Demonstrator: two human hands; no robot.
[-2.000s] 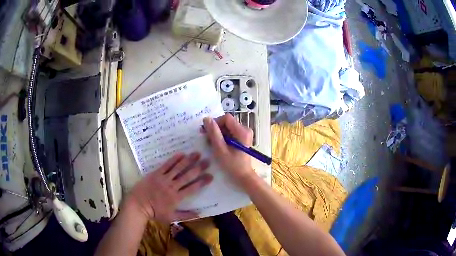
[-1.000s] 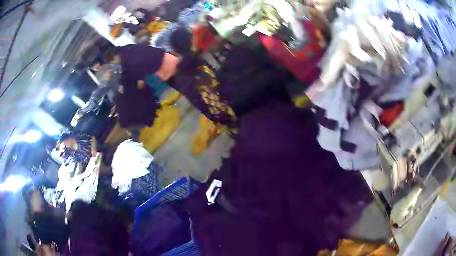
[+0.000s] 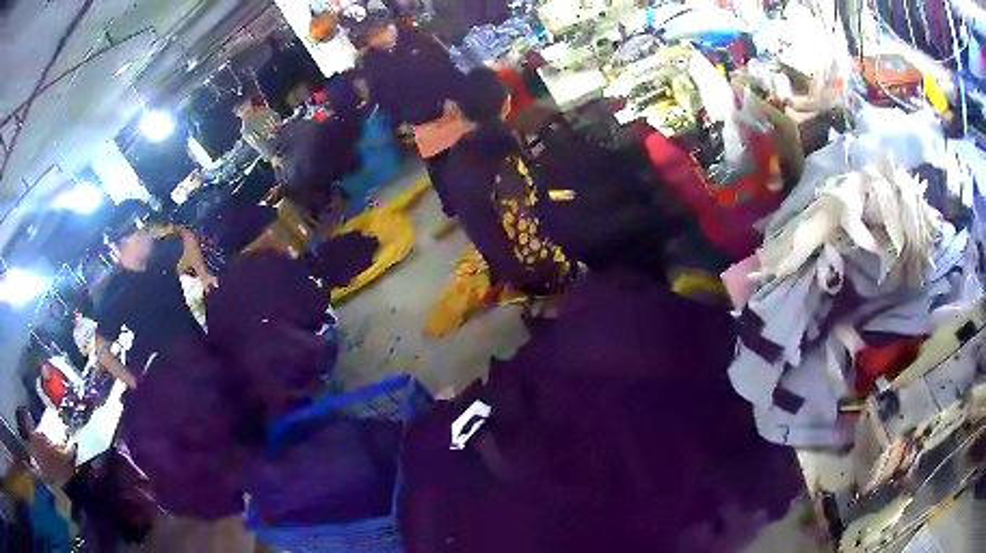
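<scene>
Neither of my hands shows in the head view. A large dark purple bundle [image 3: 616,421] fills the lower middle, nearest in front of me, with a small white tag-like piece [image 3: 469,425] on its left part. A blue plastic crate [image 3: 398,475] stands to its left with dark purple cloth [image 3: 324,470] in it. More dark purple cloth [image 3: 195,421] is heaped left of the crate. The picture is partly blurred.
A pale grey-white garment heap [image 3: 838,292] lies on a sewing table at the right. Yellow cloth [image 3: 395,243] lies on the grey floor [image 3: 405,335]. A person in dark patterned clothes [image 3: 519,216] is beyond the bundle. Another person's arm [image 3: 192,259] shows at the left.
The view has swung from the sewing table, record sheet and both hands to the workshop floor and bundles. Since one second ago it has shifted slightly and become clearer. My hands have left the picture.
</scene>
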